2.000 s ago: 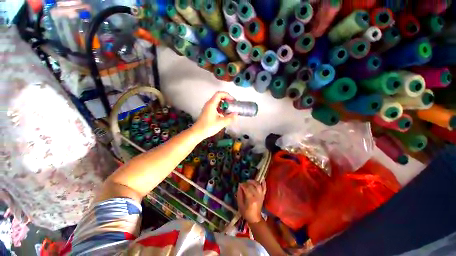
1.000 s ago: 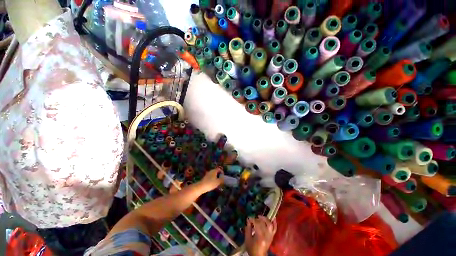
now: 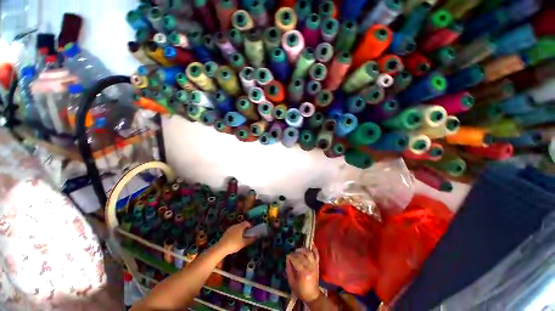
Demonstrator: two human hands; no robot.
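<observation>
The thread rack (image 3: pixel 140 169) has a curved cream end hoop and a top tray packed with upright spools. My left hand (image 3: pixel 234 238) reaches over the front rails into the tray, its fingertips on one end of a grey thread spool (image 3: pixel 257 231). This spool lies tilted among the upright ones, beside a green and a yellow spool. Its lower side is hard to make out. My right hand (image 3: pixel 302 268) is curled over the rail at the rack's right end and holds no spool.
A dense bank of wall-mounted thread spools (image 3: pixel 292 79) points outward above the tray. Red plastic bags (image 3: pixel 348 246) and a clear bag (image 3: pixel 380 185) are right of the rack. A dark blue-grey roll (image 3: pixel 462 225) is farther right. Floral cloth (image 3: pixel 45 243) and plastic bottles (image 3: pixel 85 67) are left.
My left hand has lowered the grey spool from in front of the white wall into the tray. My right hand stays at the rack's right end. The view has shifted.
</observation>
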